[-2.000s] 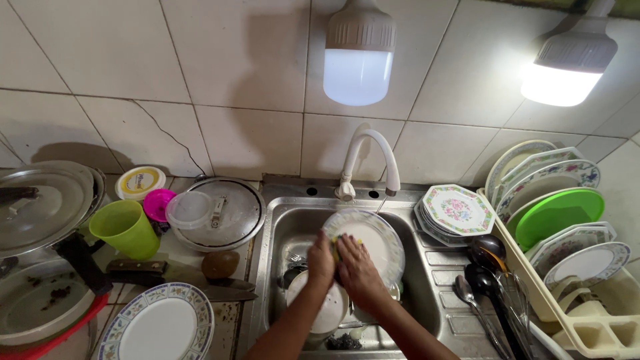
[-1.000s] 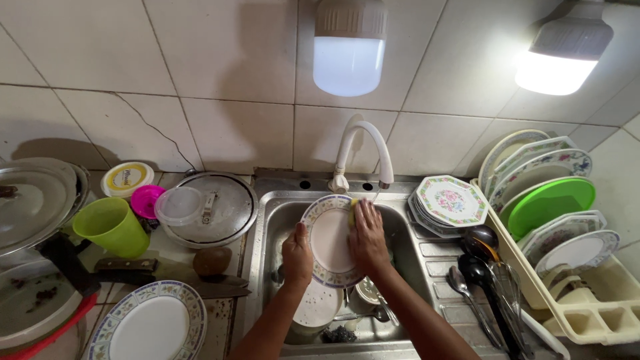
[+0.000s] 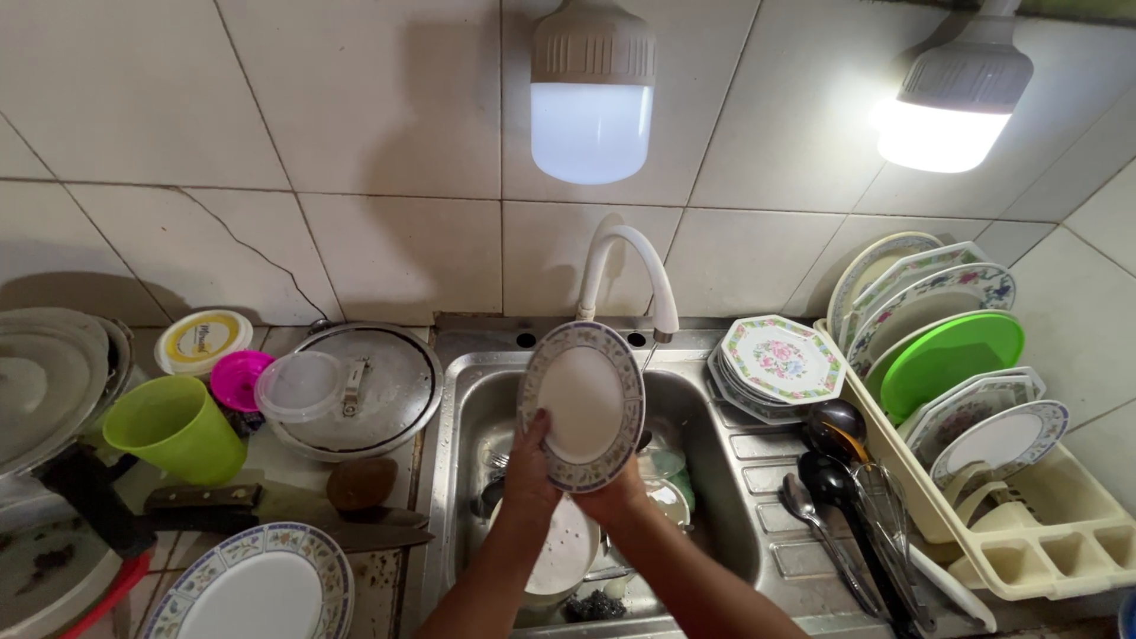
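Observation:
A plate with a floral rim [image 3: 583, 404] is held tilted up over the steel sink [image 3: 451, 444], just in front of the white faucet [image 3: 657, 275]. My left hand [image 3: 535, 466] grips its lower left edge, the thumb on its face. My right hand [image 3: 617, 493] is at its lower right, mostly behind it; whether it holds anything else is hidden. Below, in the sink, lie a bowl with whitish content [image 3: 561, 550], a dark scouring pad [image 3: 595, 606] and other dishes, partly covered by my arms.
Octagonal plates [image 3: 781, 359] are stacked right of the sink, near ladles [image 3: 830, 479], a spoon [image 3: 803, 506] and a whisk. A cream dish rack [image 3: 1012, 568] holds upright plates. On the left are a green cup [image 3: 173, 430], a pot lid [image 3: 390, 390], a knife [image 3: 377, 535] and another patterned plate [image 3: 257, 586].
The plate was lower over the sink, with my right hand on its face and something yellow there. Now it is raised toward the faucet, and my right hand is mostly behind its lower edge.

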